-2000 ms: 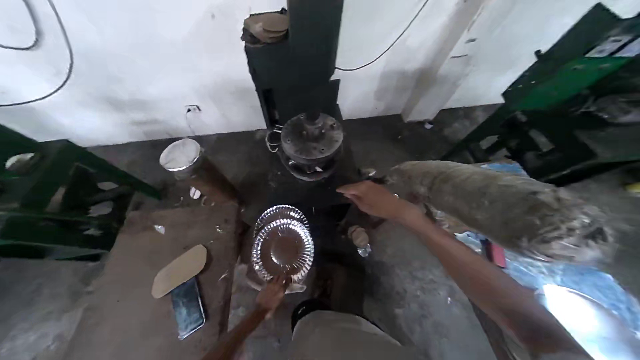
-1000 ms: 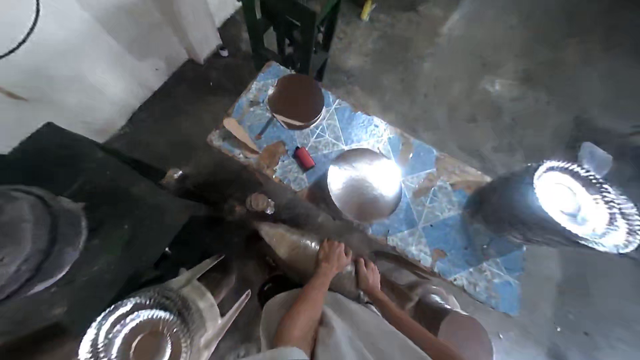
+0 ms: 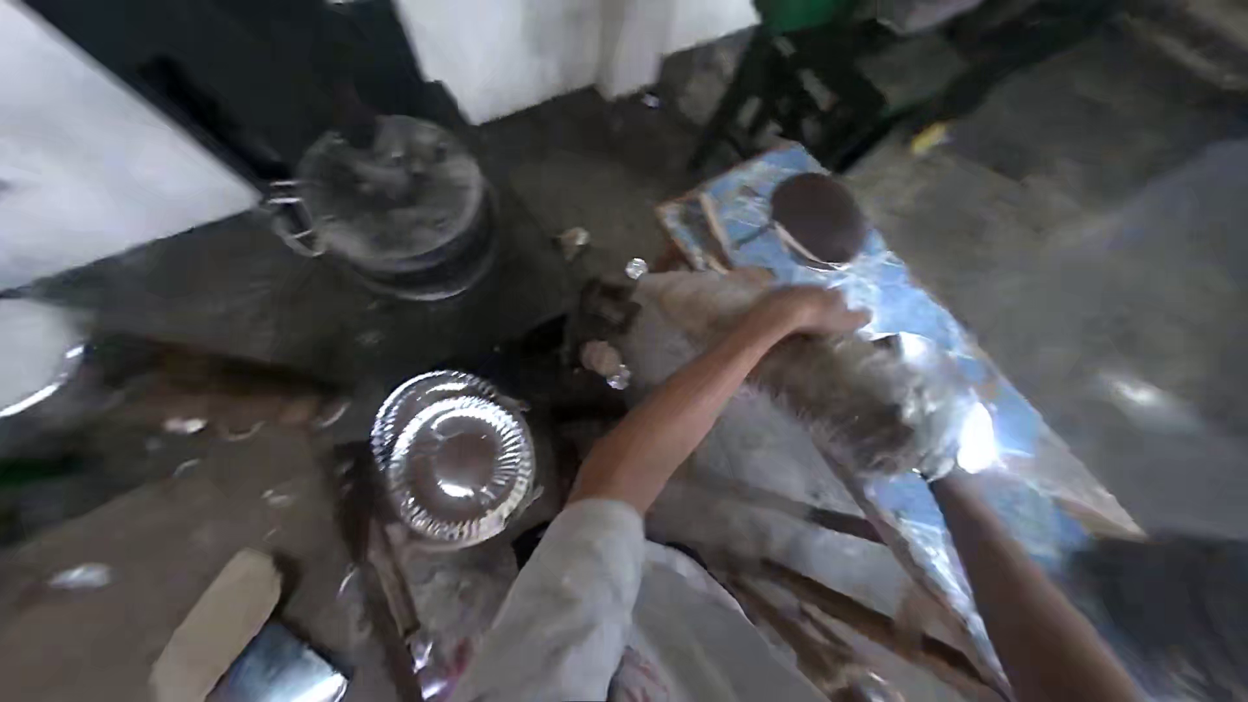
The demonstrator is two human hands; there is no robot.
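Observation:
A long, bulky bundle in clear plastic film (image 3: 838, 390) lies slanting across the near edge of the blue patterned table (image 3: 926, 297). My left hand (image 3: 827, 310) reaches over its far side and grips it, fingers partly out of sight. At the bundle's wide, crumpled end is my right hand (image 3: 944, 480), largely hidden behind the film; its fingers cannot be seen. Left of my arms, two overlapping fluted foil plates (image 3: 456, 468) rest on a low support. A stack of brown discs (image 3: 819, 216) sits at the table's far end.
A round metal die (image 3: 400, 200) with a side handle stands on the dark press at upper left. A brown work surface (image 3: 78, 624) at lower left carries a flat tan piece (image 3: 219, 624) and a dark, shiny rectangular object (image 3: 278, 668). Green machine legs (image 3: 780, 97) stand beyond the table.
My hands, side by side on the bundle one second ago, are now apart, one at its far side and one at its wide end. The view has swung back left.

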